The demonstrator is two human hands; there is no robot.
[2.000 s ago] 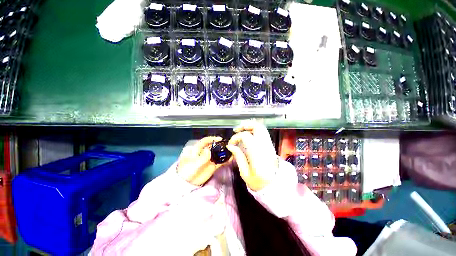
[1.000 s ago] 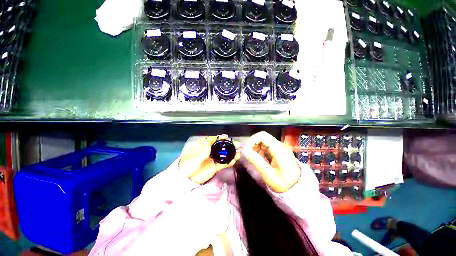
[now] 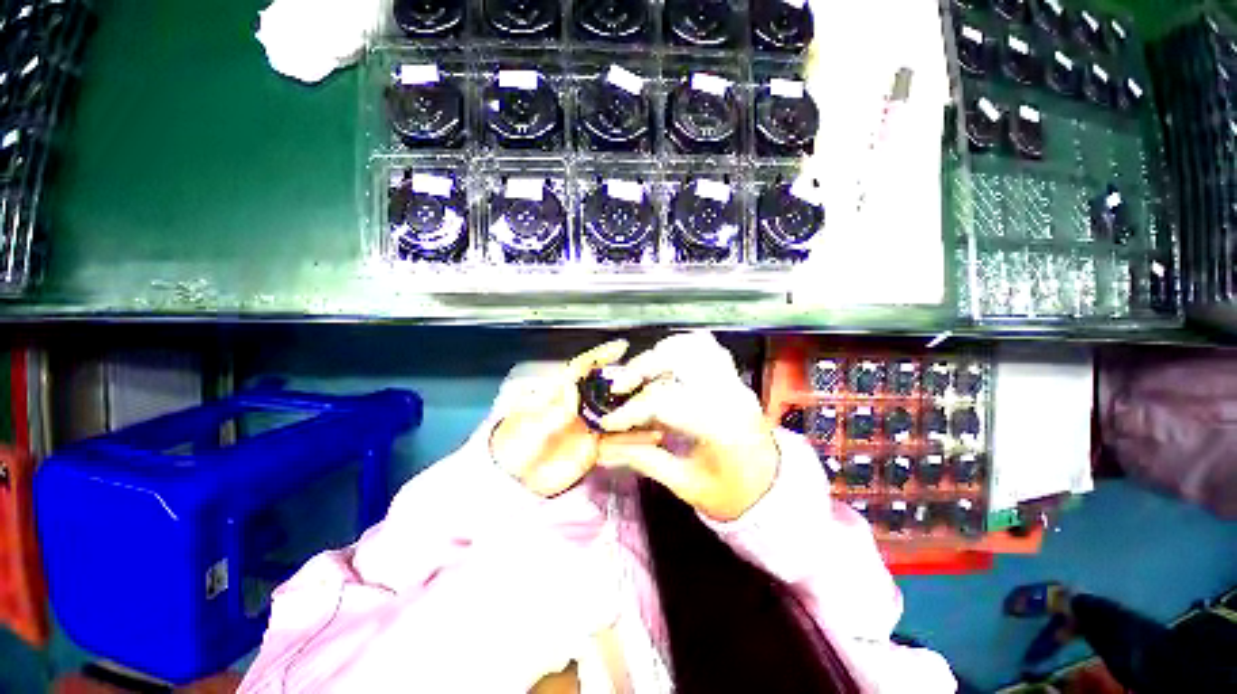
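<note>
A small round black part (image 3: 598, 393) is held above my lap, below the bench edge. My left hand (image 3: 543, 431) grips it from the left. My right hand (image 3: 695, 423) is at its right side, with fingers touching or partly over it, so much of the part is hidden. Straight ahead on the bench is the main clear blister tray (image 3: 570, 278), its pockets filled with round black parts bearing white stickers.
A white paper (image 3: 882, 258) with a thin pen-like item lies right of the tray. Beyond it is a part-filled tray (image 3: 1031, 288). A crumpled white cloth (image 3: 315, 38) is at left. A red crate (image 3: 936, 556) with a tray and a blue plastic stool (image 3: 136, 542) are below the bench.
My right hand was on the part, drew away to the right with fingers curled, and is now back against it. The part's face has turned from view. The bench appears slightly higher.
</note>
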